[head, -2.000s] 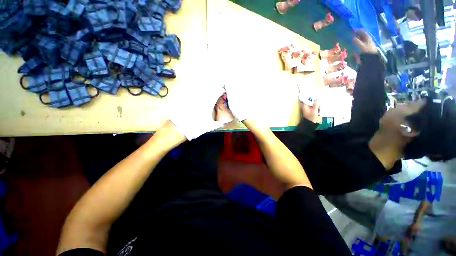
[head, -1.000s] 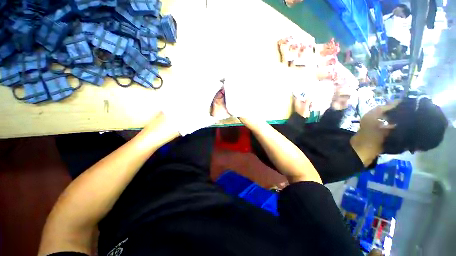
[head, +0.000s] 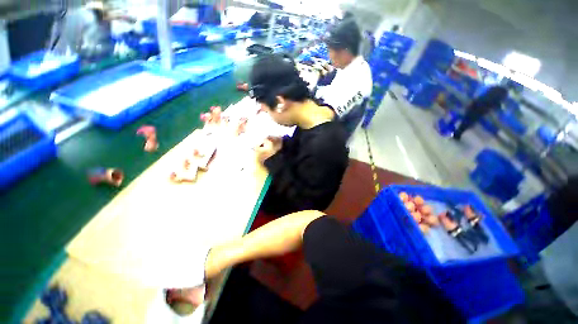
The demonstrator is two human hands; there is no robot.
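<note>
My right hand [head: 185,268], in a white glove washed out against the bright worktop, is at the bottom left of the view. It holds a flesh-coloured toy figure [head: 186,300] near the worktop's front edge. Only part of the figure shows between white glove areas, close to the picture's bottom edge. My left hand cannot be told apart clearly; white at the bottom edge beside the figure may be its glove. Part of the pile of blue plaid pieces [head: 57,305] shows at the bottom left corner, dark and blurred.
A neighbour in black [head: 304,158] sits beyond my right arm, at figures [head: 191,167] on the tan worktop [head: 127,234]. A green belt [head: 70,186] carries two figures, with blue bins [head: 114,117] beyond. A blue crate [head: 443,266] at right holds flesh-coloured parts and dark-banded figures.
The view has swung right and up, showing the belt, aisle and crate. The plaid pile and my hands now lie at the bottom left. The figure is still held.
</note>
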